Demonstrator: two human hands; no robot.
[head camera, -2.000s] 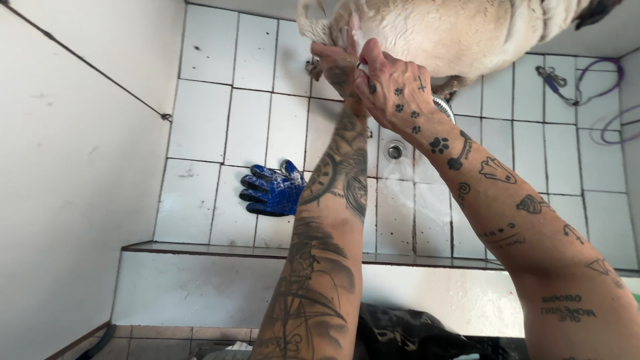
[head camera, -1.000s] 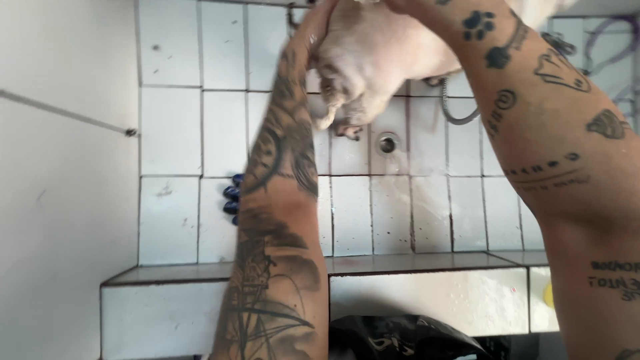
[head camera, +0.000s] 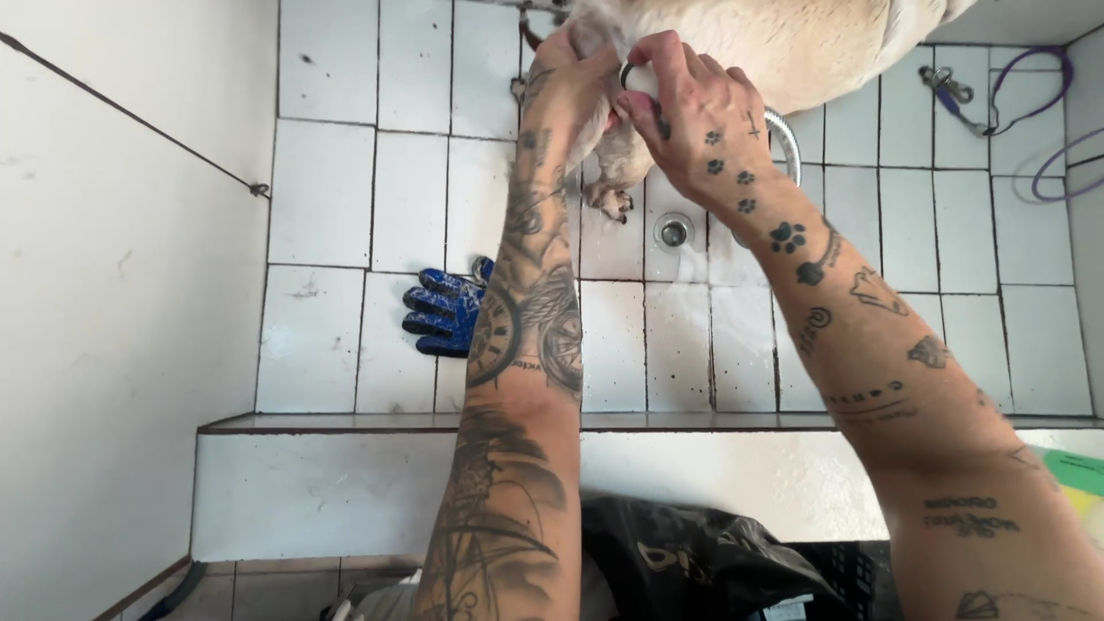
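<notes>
A wet, cream-coated dog (head camera: 811, 52) stands at the top of the tiled tub. My left hand (head camera: 576, 82) holds it near the front end; which part it grips is partly hidden. Close to the right of it, my right hand (head camera: 703, 103) is closed around a shower head (head camera: 640, 79), mostly covered by my fingers. From behind that hand a metal shower hose (head camera: 787, 142) curves down. Water spray shows by the dog's fur above both hands. One dog's paw (head camera: 611, 200) rests on the tiles below my hands.
A round drain (head camera: 673, 232) lies right of the paw. A blue grooming glove (head camera: 444, 310) is partly behind my left forearm. A purple lead (head camera: 1069, 78) with a metal clip (head camera: 949, 84) lies at right. The tub's raised ledge (head camera: 388, 423) crosses in front, a black plastic item (head camera: 690, 552) below it.
One second ago both hands were at or beyond the top edge of the view; now they are in sight, close together at the dog. The view has shifted.
</notes>
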